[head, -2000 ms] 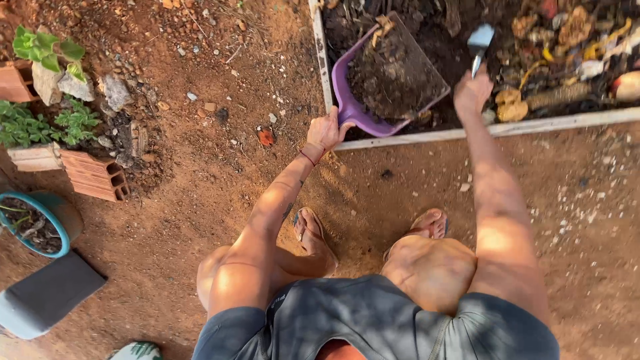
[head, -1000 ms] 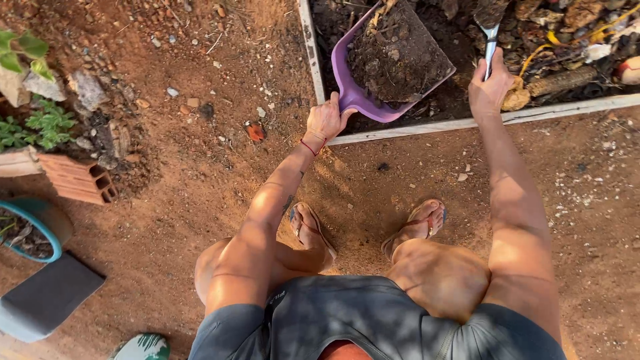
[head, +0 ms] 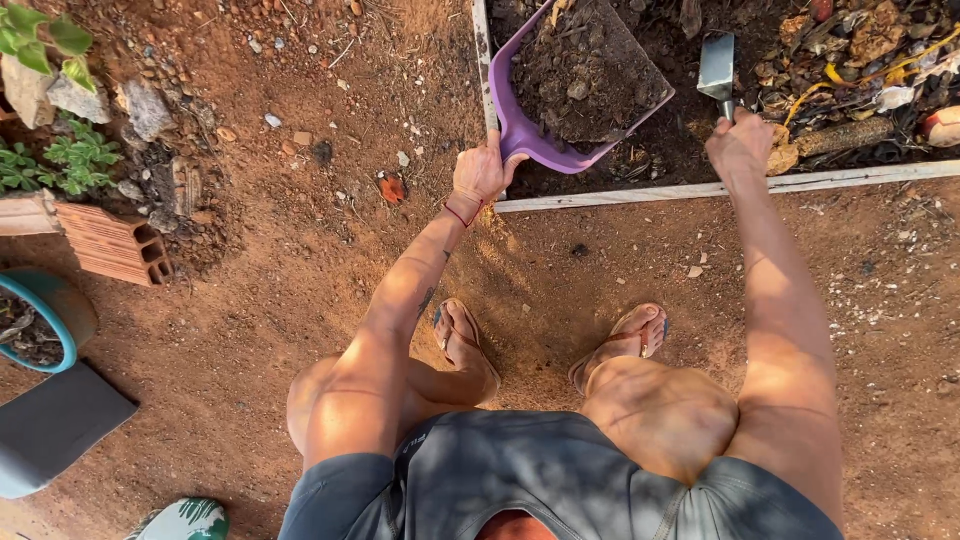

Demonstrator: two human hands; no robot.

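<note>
My left hand (head: 482, 172) grips a purple plastic dustpan (head: 517, 139) by its handle end, at the corner of a wood-edged bed. Dark, crumbly soil (head: 581, 82) lies heaped in the pan, which rests over the bed. To the right, my right hand (head: 741, 146) is closed around the handle of a small metal trowel (head: 717, 66). The blade shows bare metal and lies over dark soil between the dustpan and a heap of food scraps (head: 847, 82).
A pale wooden board (head: 615, 196) edges the bed on the near side. At left are a hollow clay brick (head: 112, 244), stones (head: 146, 109), green plants (head: 82, 154), a teal-rimmed pot (head: 71, 337) and a dark grey flat object (head: 64, 420). My sandalled feet stand on reddish earth.
One second ago the trowel blade carried dark soil near the top edge; it now shows bare metal. My left hand has kept its hold on the dustpan.
</note>
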